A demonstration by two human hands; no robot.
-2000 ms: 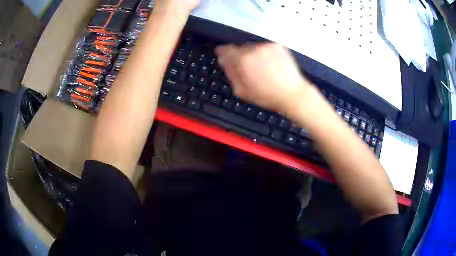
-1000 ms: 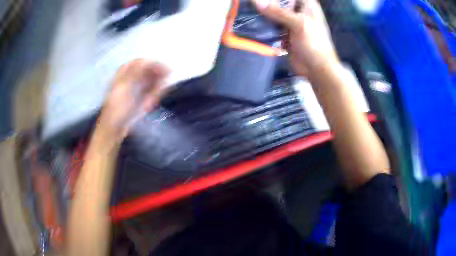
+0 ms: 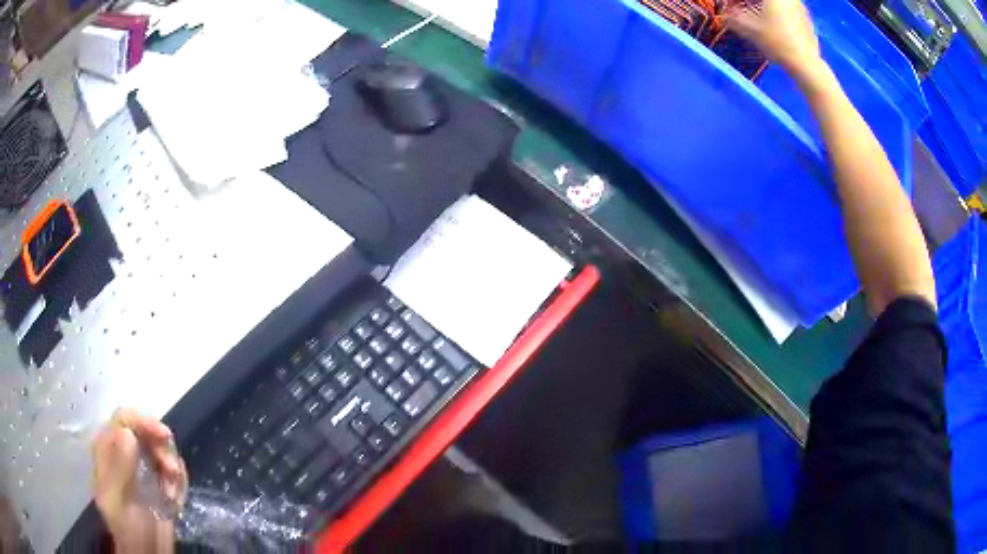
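Observation:
My left hand (image 3: 135, 471) is at the lower left, over the near edge of the perforated plate (image 3: 162, 287), with a clear crinkled poly bag (image 3: 238, 513) bunched in it. My right hand (image 3: 771, 30) reaches into a large blue parts bin (image 3: 671, 130) at the upper right, on orange-edged units (image 3: 693, 15); its fingertips are small, and whether it still grips a unit cannot be told. An orange-framed unit with a dark face (image 3: 51, 240) lies on the black ragged-edged fixture (image 3: 95, 251) on the plate.
A black keyboard (image 3: 357, 406) sits behind a red tray edge (image 3: 465, 417). A white paper slip (image 3: 476, 276) lies at its end, near a black mouse (image 3: 402, 95) on a mat. Loose white papers (image 3: 233, 92) and a cooling fan (image 3: 29, 143) are farther back. Another blue bin (image 3: 709, 487) is low down.
The view has swung right. My right hand, which held an orange-framed unit above the keyboard, is now in the blue bin. My left hand still has the clear bag and appears lower left.

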